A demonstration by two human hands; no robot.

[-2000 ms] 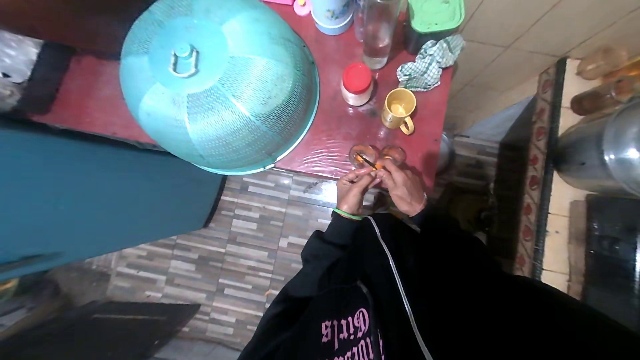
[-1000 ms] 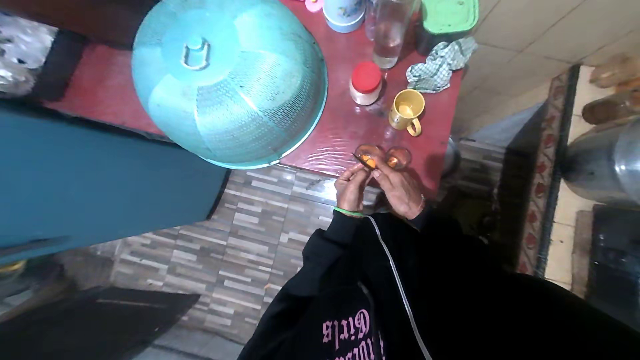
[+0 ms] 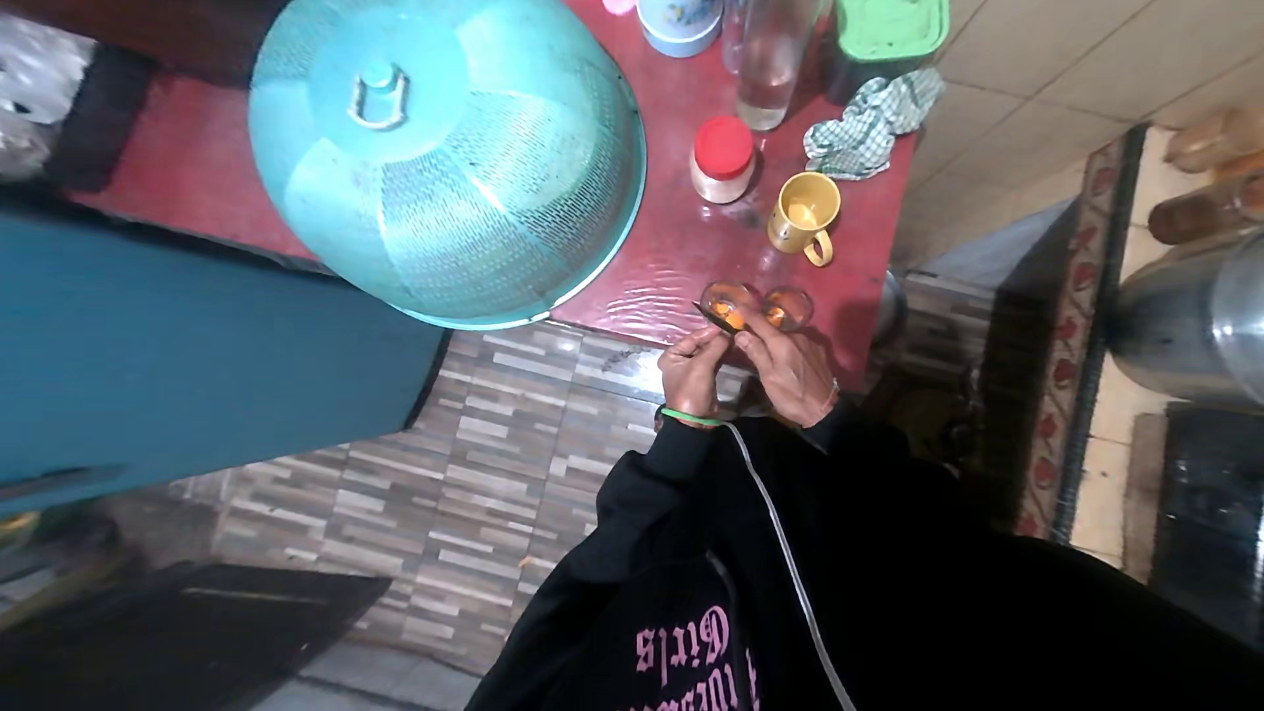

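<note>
At the near edge of the red table [image 3: 652,267], my left hand [image 3: 693,373] has its fingers closed on a small dark, thin item [image 3: 713,318], too small to name. My right hand [image 3: 785,367] reaches beside it, its fingertips at an orange piece [image 3: 734,320] over the dark item. Just beyond the fingers stand two small clear bowls: the left bowl [image 3: 729,292] and the right bowl [image 3: 798,302], both with orange bits in them. The fingers partly hide both bowls. A yellow mug [image 3: 790,229] stands behind them.
A large turquoise perforated plastic dome cover [image 3: 444,158] fills the table's left part. Behind the mug are a red-lidded jar [image 3: 723,163], a checked cloth [image 3: 859,133], a clear bottle [image 3: 768,79] and a green-lidded container [image 3: 892,30]. A steel pot [image 3: 1185,316] stands at the far right.
Both hands stay together near the small bowls, with small finger movements. The dark item and orange piece remain at the fingers. The things on the table have plainly not moved.
</note>
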